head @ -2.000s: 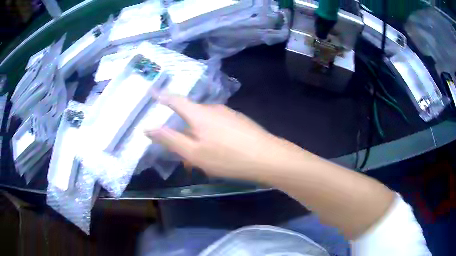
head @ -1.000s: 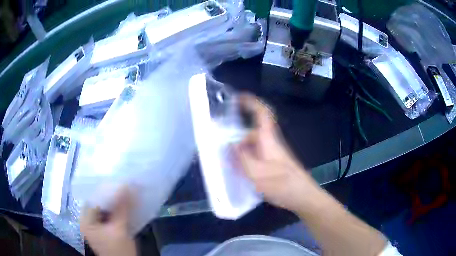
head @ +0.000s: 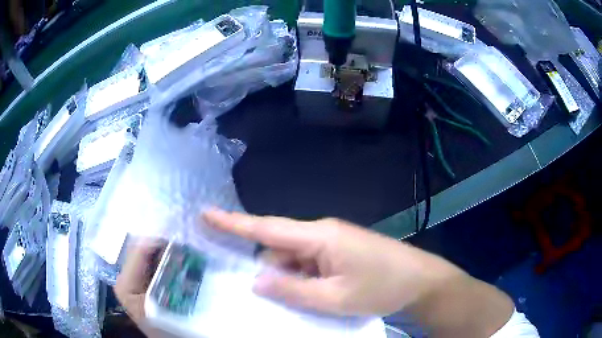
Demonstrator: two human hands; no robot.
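A white housing [head: 264,305] with a green circuit board [head: 179,277] at its left end lies low in front of me. My left hand [head: 137,280] grips the housing's board end, partly hidden behind it. My right hand [head: 317,264] is over the housing, blurred, with the index finger stretched left and the thumb near the housing's face; whether it holds anything is unclear. A crinkled clear plastic bag [head: 178,171] lies just beyond my hands.
Bagged housings [head: 191,49] overlap along the left and back. The screw feeder [head: 346,53] stands at the back with the teal screwdriver [head: 339,23] above it. Green-handled pliers [head: 442,129], a black cord [head: 422,152] and another bagged housing [head: 498,89] lie right. A red stool [head: 561,224] stands beyond the edge.
The housing has moved from upright in my right hand to lying lower and sideways in my left hand. The plastic bag is now out of my left hand, on the bench.
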